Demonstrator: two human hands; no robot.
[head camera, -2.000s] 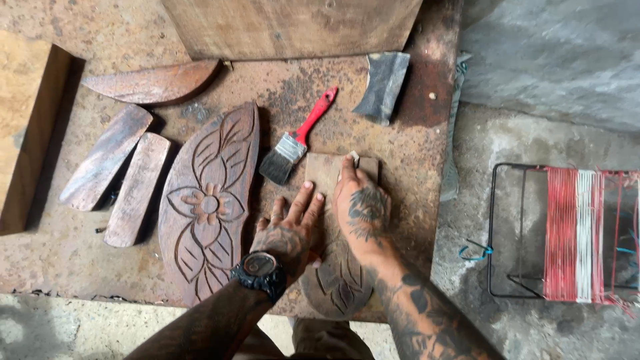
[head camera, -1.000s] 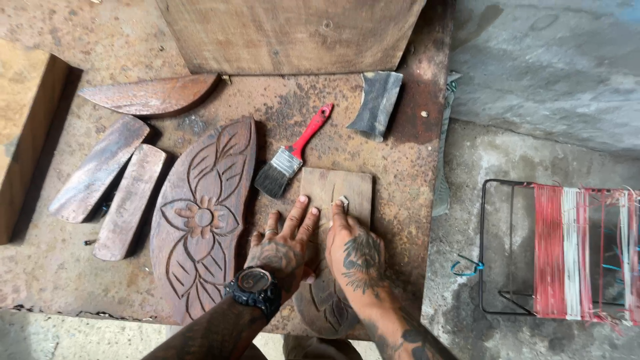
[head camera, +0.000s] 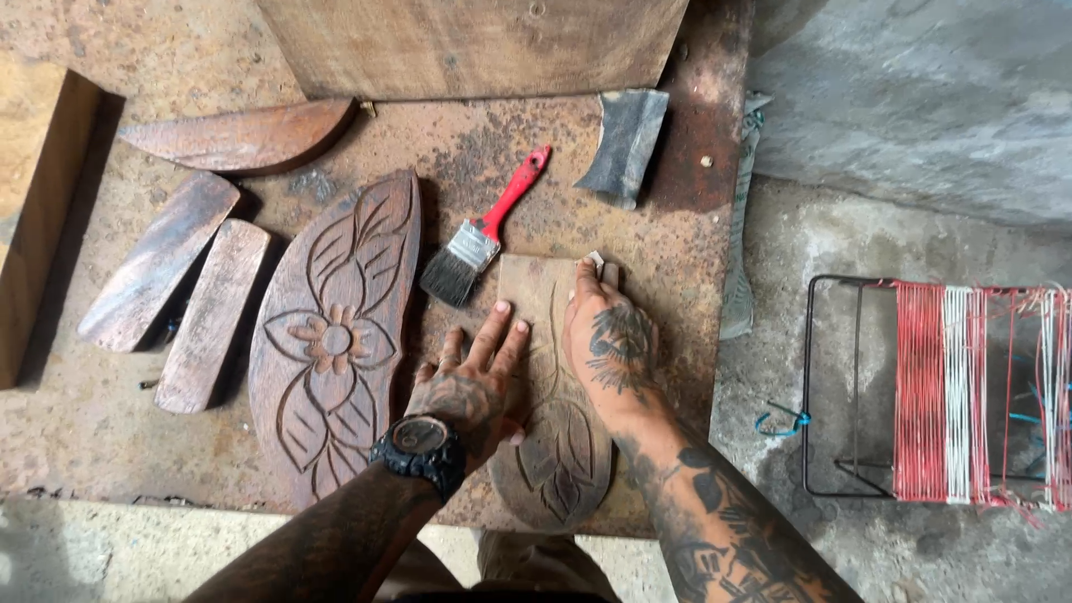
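A carved wooden board (head camera: 548, 335) with a leaf design lies below my hands on the rusty table. My left hand (head camera: 469, 385), fingers spread, rests flat on its left edge. My right hand (head camera: 607, 335) presses a small folded piece, likely sandpaper, (head camera: 595, 259) near the board's upper right corner; most of that piece is hidden under the fingers. Left of my left hand lies a larger carved wooden panel (head camera: 335, 339) with a flower and leaves. A red-handled paintbrush (head camera: 490, 226) lies just above the board, bristles down-left.
A curved dark sheet of sandpaper (head camera: 626, 146) lies upper right on the table (head camera: 536, 126). A wooden board (head camera: 486, 50) is at the top, a thick wood block (head camera: 38, 193) far left, with several smaller wooden pieces (head camera: 213, 318) nearby. A corded metal-frame stool (head camera: 938, 394) stands right on the floor.
My right hand has shifted over the board's upper part, now at its upper right edge rather than nearer the middle as one second ago. My left hand stays on the board.
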